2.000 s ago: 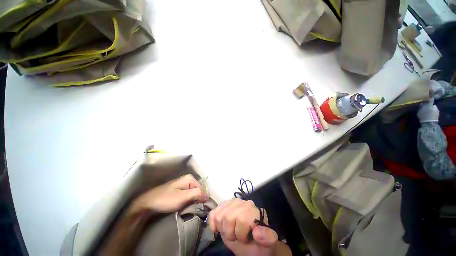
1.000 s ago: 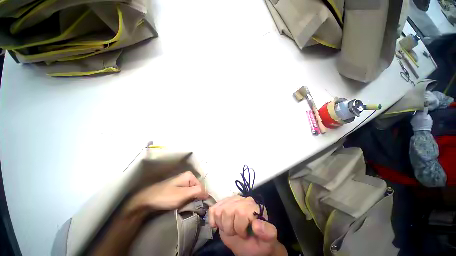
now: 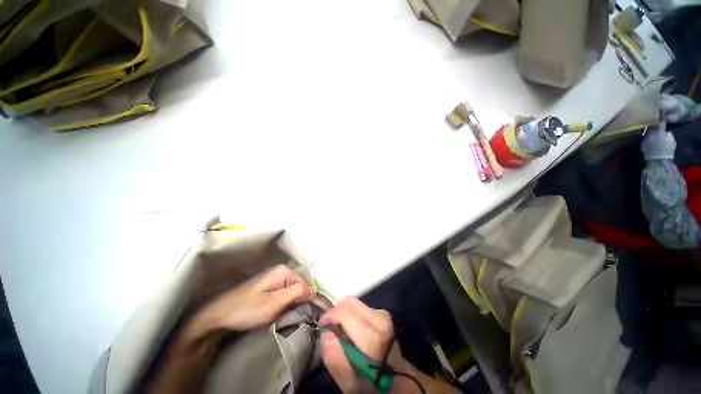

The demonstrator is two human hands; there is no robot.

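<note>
A beige bag (image 3: pixel 146 327) with a bit of yellow edging lies at the table's front edge and towards me. My left hand (image 3: pixel 257 298) is inside its opening, fingers bent and pinching the cloth near the rim. My right hand (image 3: pixel 360 335) is shut on a green-handled tool (image 3: pixel 361 358), whose handle slants down to the right. The tool's tip end is at the bag's rim beside my left fingertips; its exact contact is hidden. A dark cord (image 3: pixel 410 377) runs from the handle end past my right wrist.
Beige bags with yellow edging lie at the far left (image 3: pixel 84 65), far right (image 3: pixel 565 42) and beside the table (image 3: pixel 538 285). A red and silver can (image 3: pixel 523 142), a hammer (image 3: pixel 480 138) and a pink tube (image 3: pixel 480 162) stand or lie right. A person's patterned sleeve (image 3: pixel 666 192) is at right.
My right hand has turned, and the green handle, mostly hidden before, now shows. The looped cord above that hand is no longer seen there. My left hand keeps its hold.
</note>
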